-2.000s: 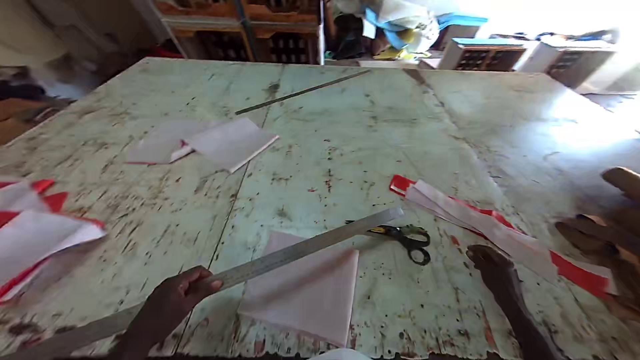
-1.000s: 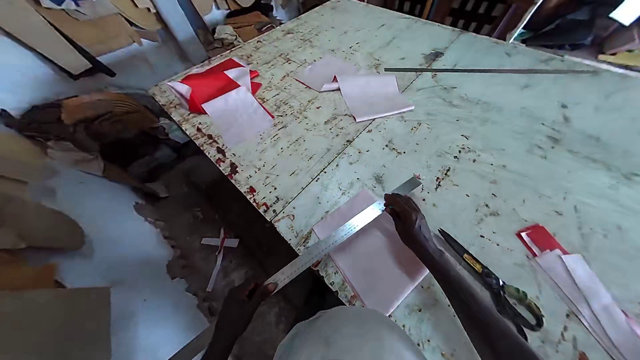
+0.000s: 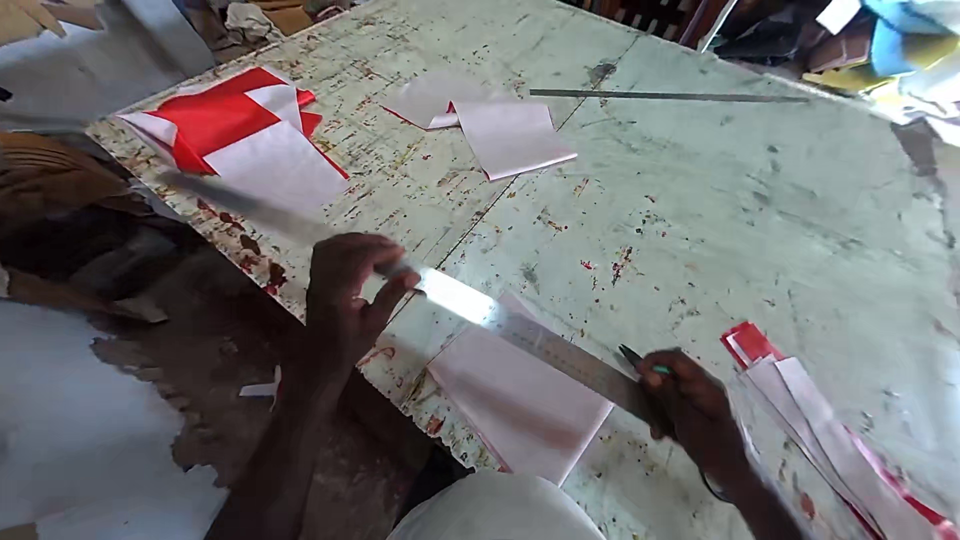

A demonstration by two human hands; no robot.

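Observation:
My left hand [image 3: 352, 289] pinches a long metal ruler [image 3: 525, 334] between thumb and fingers. The ruler lies slantwise over a folded white cloth piece [image 3: 525, 397] at the near edge of the table. Its right end is at my right hand [image 3: 686, 405], which is closed on a dark pointed tool with a bit of green, perhaps the scissors; the tip [image 3: 628, 354] shows past the fingers. Whether the right hand also grips the ruler is hard to tell. Red and white strips [image 3: 817, 427] lie to the right of this hand.
On the worn painted table [image 3: 712, 225] are red and white cloth [image 3: 232, 127] at far left, a folded white piece [image 3: 517, 135] near the back, and a thin metal bar [image 3: 667, 96]. The table's near left edge drops to a floor littered with scraps [image 3: 259, 390].
The ruler now slants down to the right instead of up. My left hand has moved up over the table edge. The right hand, on the ruler's far end a second ago, now holds a dark pointed tool.

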